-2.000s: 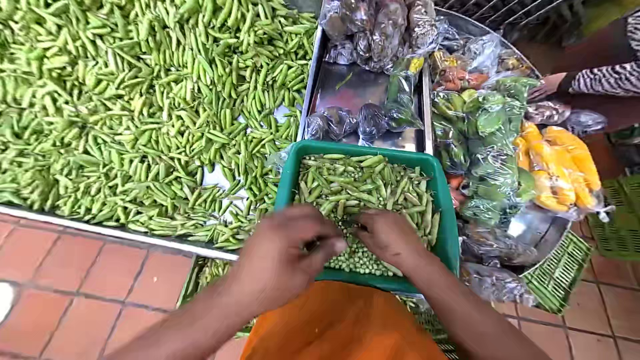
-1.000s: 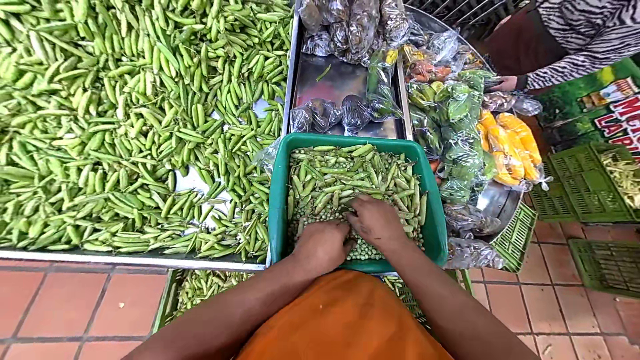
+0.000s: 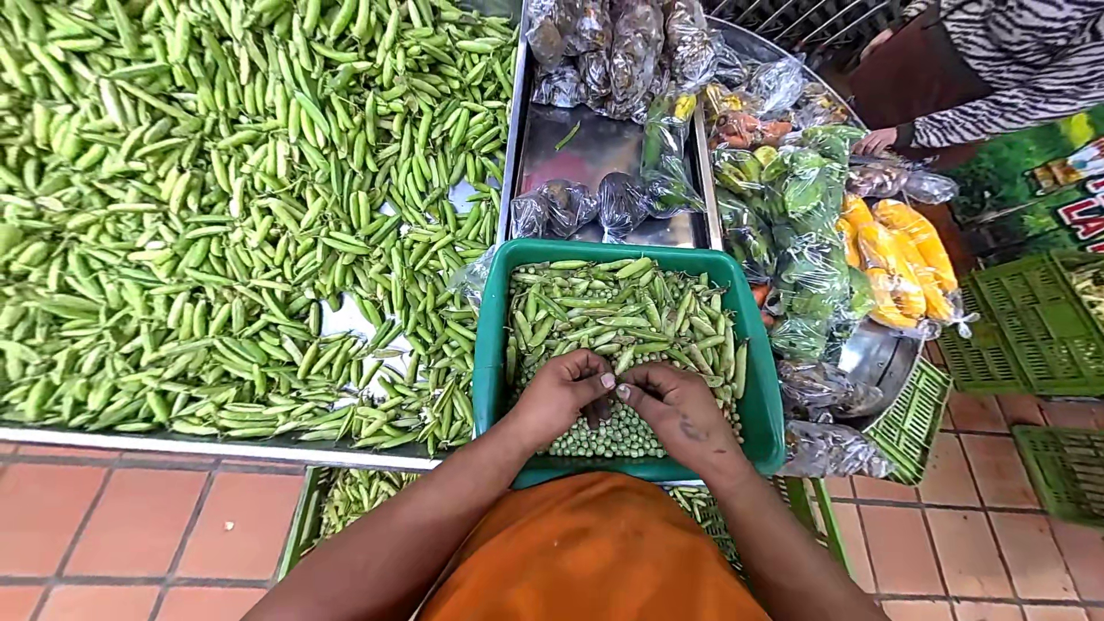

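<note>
A green plastic tub (image 3: 759, 379) stands in front of me, with pea pods (image 3: 617, 306) across its far part and shelled green peas (image 3: 608, 435) in its near part. My left hand (image 3: 565, 392) and my right hand (image 3: 673, 401) are over the peas, thumbs and fingertips nearly meeting. The fingers of both are bent inward. Whether a pod is pinched between them cannot be seen, as the fingers cover that spot.
Pea pods (image 3: 233, 216) lie heaped on a metal table at left. Bagged vegetables (image 3: 811, 207) and bagged yellow produce (image 3: 901, 259) lie at right. Green crates (image 3: 1000, 336) stand on the tiled floor. A person (image 3: 949, 78) in striped sleeves stands at the upper right, hand by a bag.
My hands were apart over the tub two seconds ago, then lower among the peas and pods. Now they are close together at the fingertips. The other person shows more fully than two seconds ago.
</note>
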